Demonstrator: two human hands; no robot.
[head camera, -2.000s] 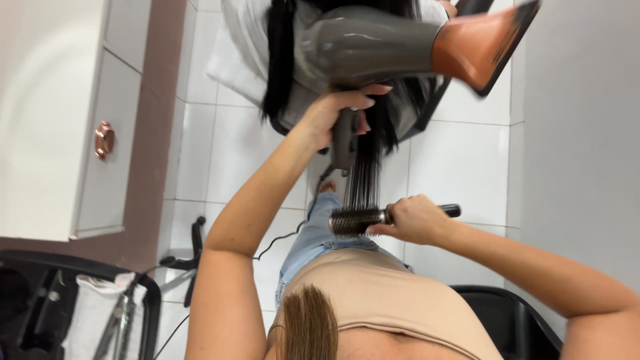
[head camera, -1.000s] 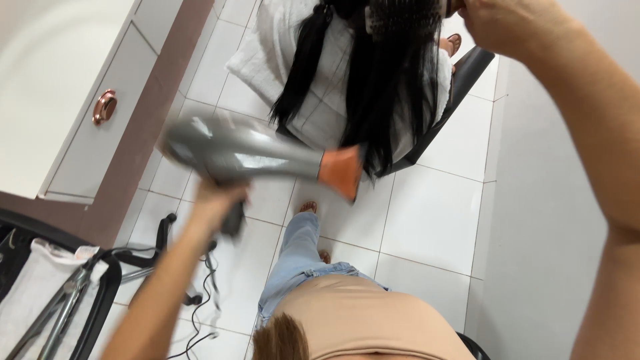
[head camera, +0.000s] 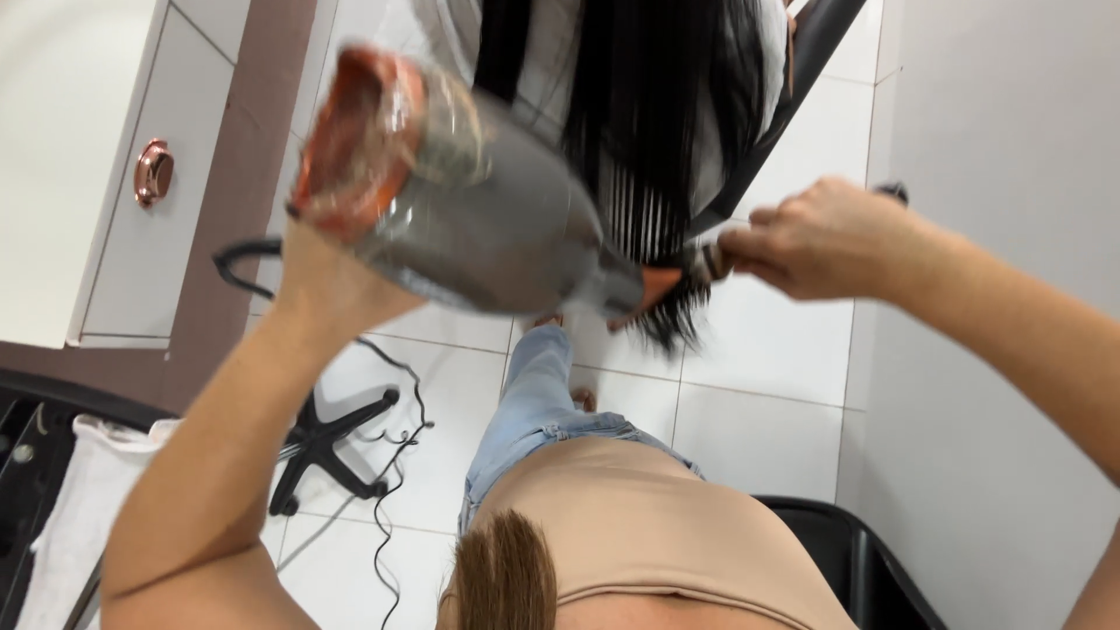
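A grey and orange hair dryer (head camera: 499, 210) is held up by my left hand (head camera: 337, 280), whose fingers are mostly hidden behind it. The dryer's orange nozzle points right, by the lower ends of a seated person's long black hair (head camera: 643, 114). My right hand (head camera: 814, 241) grips the handle of a round hairbrush (head camera: 700, 264). The brush head is near the hair ends, partly hidden by the nozzle and strands. Hair is drawn in thin, spaced strands just above it.
A white cabinet with a copper-coloured knob (head camera: 154, 173) stands left. Below are a black trolley (head camera: 22, 455) with a white towel (head camera: 92, 499), a black wheeled base (head camera: 328, 446) and a loose cord (head camera: 381, 525). A grey wall (head camera: 1006, 114) rises right; a black chair (head camera: 862, 560) is behind me.
Since a second ago, my right hand and the brush have come down from the top of the hair to its ends. The dryer has moved from the left towards the hair ends.
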